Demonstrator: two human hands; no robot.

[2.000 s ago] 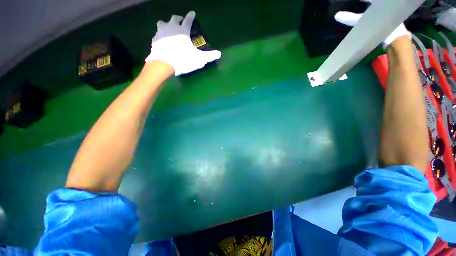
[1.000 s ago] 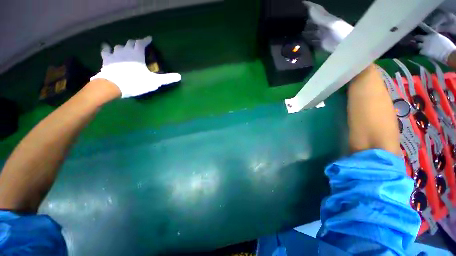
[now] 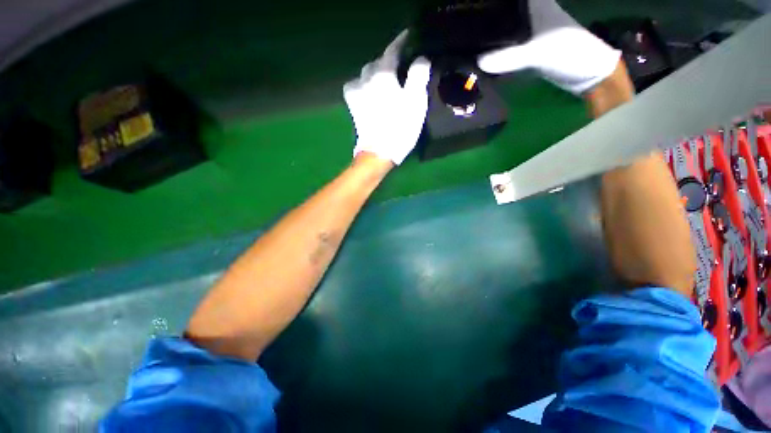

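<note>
An open black box [image 3: 461,127] stands on the green conveyor [image 3: 279,173], with a round black watch [image 3: 459,87] with an orange glint on its top. A black lid [image 3: 473,25] is above and behind it, tilted. My right hand [image 3: 562,49], in a white glove, holds the lid's right side, its fingers partly hidden. My left hand [image 3: 387,106], also gloved in white, is at the left side of the box and lid, thumb and fingers apart; whether it grips either cannot be told.
A closed black box with gold print [image 3: 135,135] stands on the conveyor at left, a dark box [image 3: 24,161] beyond it. A slanting grey post [image 3: 642,114] crosses in front of my right forearm. A red tray of watches [image 3: 719,245] is at right. Another dark box [image 3: 638,46] is at upper right.
My left hand has left the closed box and moved right to the open box. My right hand has come left with the lid over the box. Another person's gloved hands at upper right no longer show.
</note>
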